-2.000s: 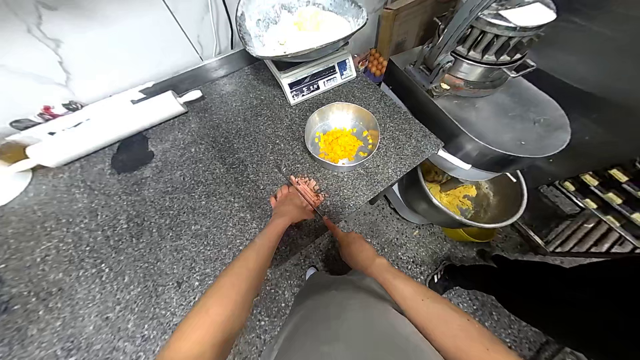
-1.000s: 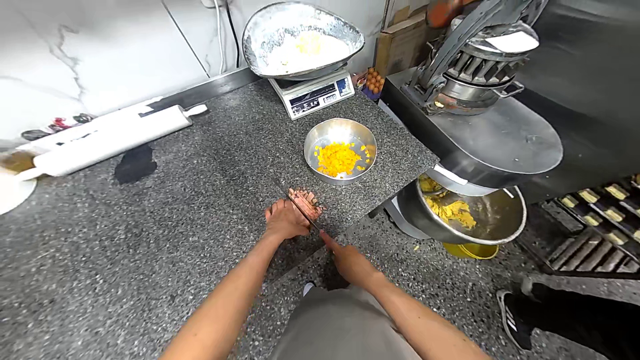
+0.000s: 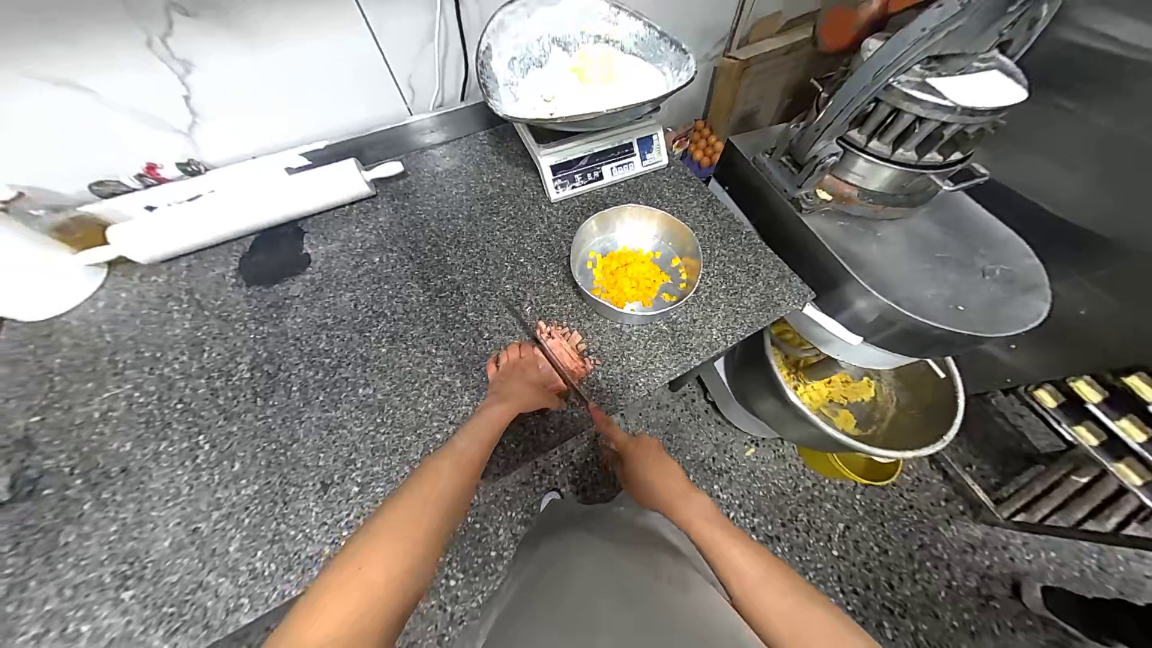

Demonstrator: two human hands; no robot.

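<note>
My right hand point(image 3: 643, 463) grips a long knife point(image 3: 551, 355) by its handle, the blade slanting up and to the left. Under and beside the blade lies a pile of pink chopped meat, perhaps ham point(image 3: 567, 349), directly on the speckled stone counter. Bent fingers of my left hand point(image 3: 524, 378) press on the pink food at the blade's left side; how much is under them is hidden. Just behind the pile stands a round metal pan point(image 3: 635, 310) holding small yellow cubes point(image 3: 628, 276).
A digital scale point(image 3: 594, 166) with a floury metal scoop pan point(image 3: 585, 72) stands at the back. White rolling pin point(image 3: 238, 211) lies at left. Right of the counter are a floor mixer point(image 3: 918, 261), its bowl of yellow dough point(image 3: 954, 423), and trays point(image 3: 1093, 436). A person's shoe point(image 3: 1044, 598) shows lower right.
The chopped pink pile shows more to the right of the blade than two seconds ago. Both hands stay at the same spot. The person at right has moved mostly out of view.
</note>
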